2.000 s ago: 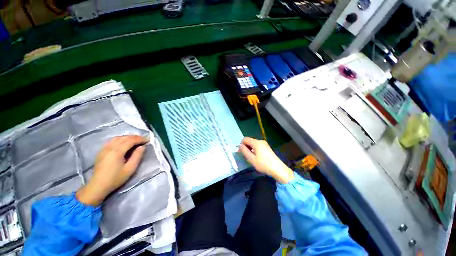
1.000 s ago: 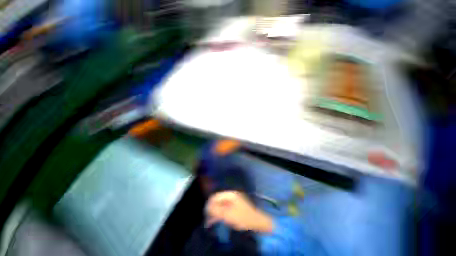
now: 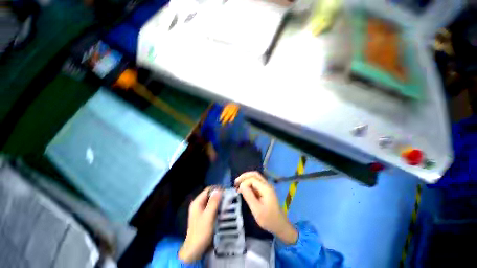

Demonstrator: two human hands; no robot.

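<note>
A phone middle frame [image 3: 229,225], silvery with a row of dark slots, is held upright over my lap. My left hand [image 3: 201,220] grips its left side near the top. My right hand [image 3: 260,201] has its fingers at the top right corner. Whether a small part is between my right fingertips cannot be told; the view is blurred. The pale blue adhesive sticker sheet [image 3: 112,152] lies to the left of my knees.
The white machine table [image 3: 293,104] spans the upper right, with an orange fixture in a green cover frame [image 3: 386,52], a yellow lump [image 3: 325,15], round buttons [image 3: 385,141] and a red emergency stop [image 3: 413,156]. The grey frame tray [image 3: 39,225] is lower left. An orange connector [image 3: 229,113] hangs in front.
The view has turned right from the tray and sheet towards the machine. Both hands are now together over my lap, holding the phone middle frame; my left hand was on the tray earlier.
</note>
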